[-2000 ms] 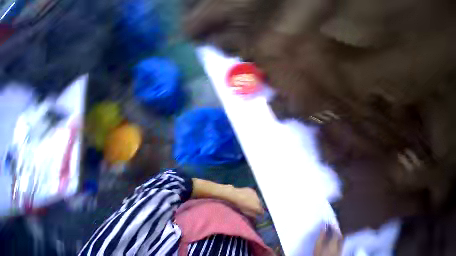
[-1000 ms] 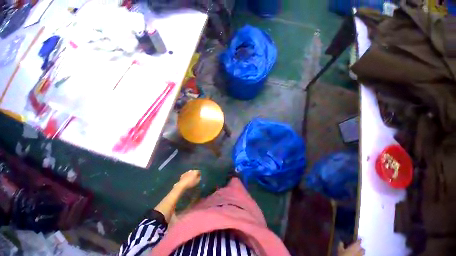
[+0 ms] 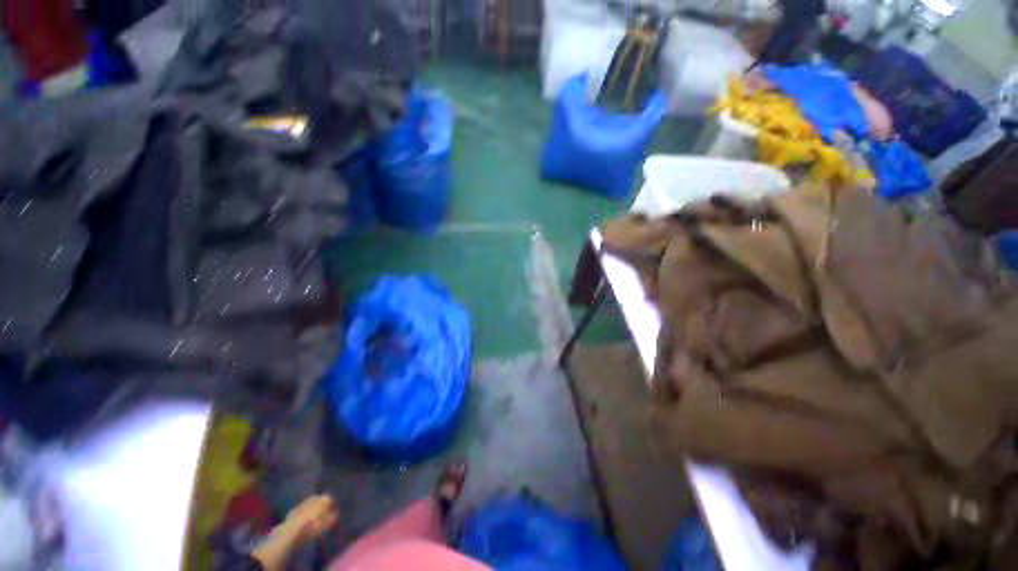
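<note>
My left hand [image 3: 309,520] is small and blurred at the lower left, beside the pink apron [image 3: 407,543]; its fingers look curled and I cannot tell whether it holds anything. My right hand is out of the picture. Brown coats [image 3: 826,335] lie heaped on the white-topped table [image 3: 731,515] at the right, partly hanging over its near edge. Small pale marks show on the cloth at the lower right.
A round bin lined with blue plastic [image 3: 404,363] stands on the green floor, with more blue bags [image 3: 603,132] beyond. Dark garments [image 3: 167,234] cover a table at the left. A white tub [image 3: 709,178] and yellow cloths [image 3: 781,132] are behind the coats.
The view has swung up and forward along the aisle. The red bowl, the orange stool and my right hand have left the picture. The dark garments and the yellow cloths have come in.
</note>
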